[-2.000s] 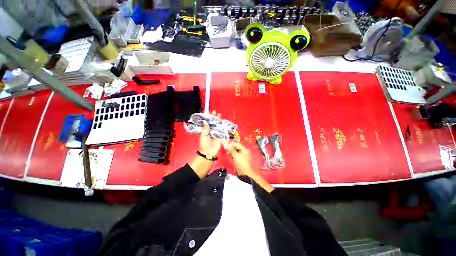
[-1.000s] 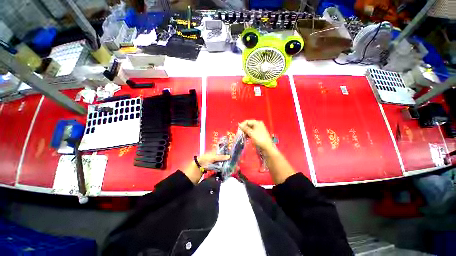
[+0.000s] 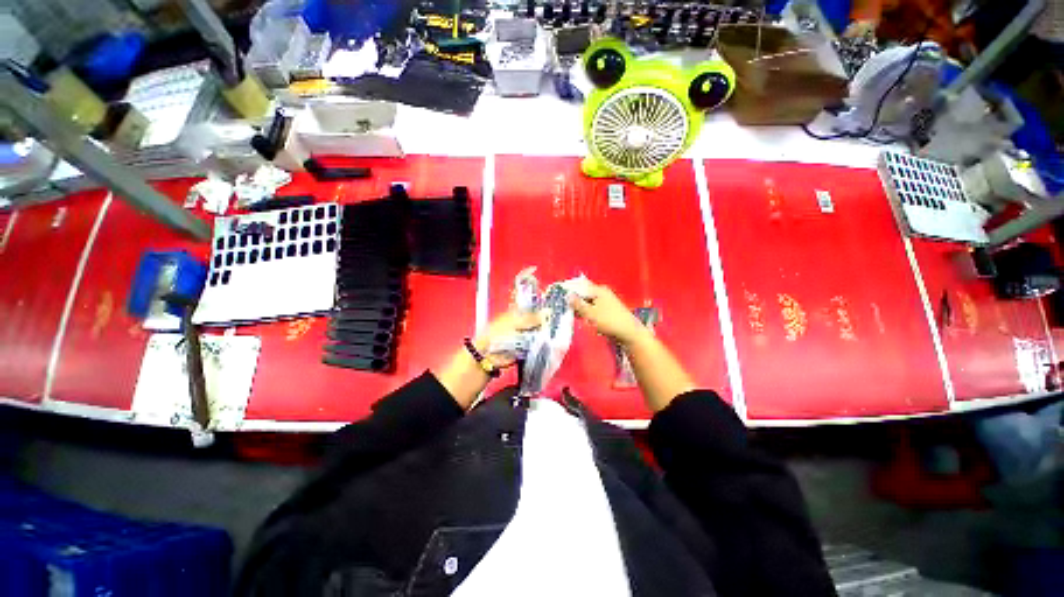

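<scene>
My left hand (image 3: 506, 335) and my right hand (image 3: 596, 309) hold a bagged handheld unit (image 3: 548, 336) in crinkled clear plastic, upright in front of my chest. My left hand grips it from the left side. My right fingers pinch the bag near its top. Another bagged unit (image 3: 628, 356) lies on the red bench (image 3: 560, 222), partly hidden behind my right forearm. Black handheld units (image 3: 368, 315) lie in dense rows to the left. The exact shape inside the held bag is blurred.
A perforated plate (image 3: 263, 292) lies left of the black rows, with a small blue box (image 3: 166, 283) beyond it. A green frog desk fan (image 3: 638, 117) stands at the back. Another perforated plate (image 3: 930, 192) is at the right. A blue crate (image 3: 117, 542) is on the floor at lower left.
Since two seconds ago, the held bag has turned from lying across to upright. My right hand has moved up to the bag's top, and its forearm now covers part of the other bagged unit.
</scene>
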